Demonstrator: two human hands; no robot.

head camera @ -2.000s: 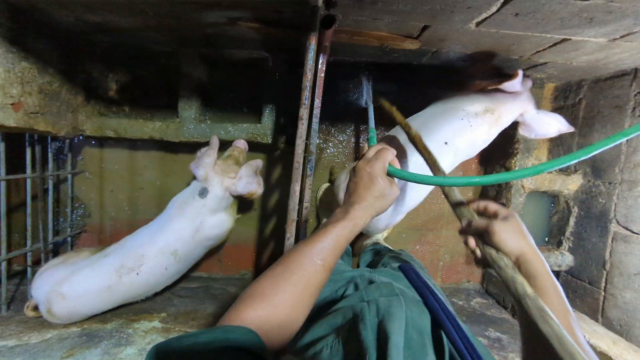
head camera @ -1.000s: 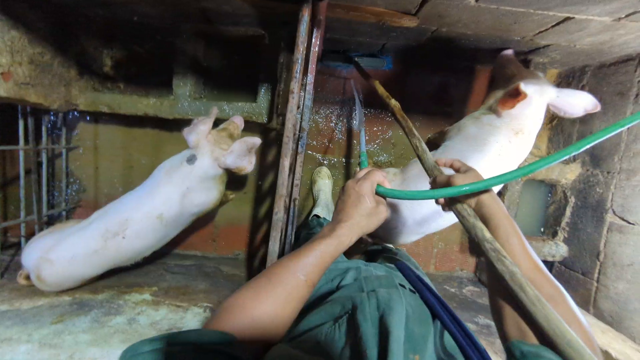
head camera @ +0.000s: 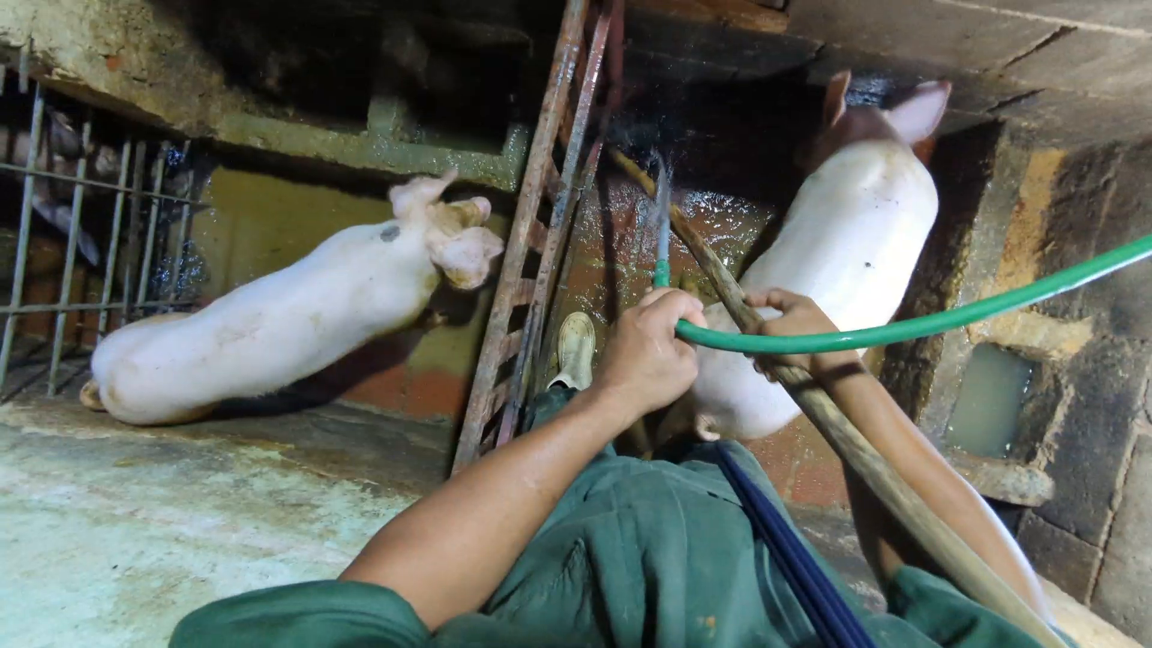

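My left hand is closed around a green hose near its end, and a jet of water sprays from it onto the wet floor. The hose arcs off to the right, passing over my right wrist. My right hand grips a long wooden stick, which runs from the lower right up to the floor beside the jet. A white pig stands under and beyond my right hand, head toward the back wall. Another white pig stands in the pen to the left.
A rusty metal barrier divides the two pens. Metal bars stand at the far left. A concrete trough lies behind the left pig, and a basin with cloudy water is at the right. My boot is beside the barrier.
The right pig's head has turned away toward the back wall. My right hand has moved left and the stick's far end has shifted, now crossing near the water jet. Both hands keep their holds.
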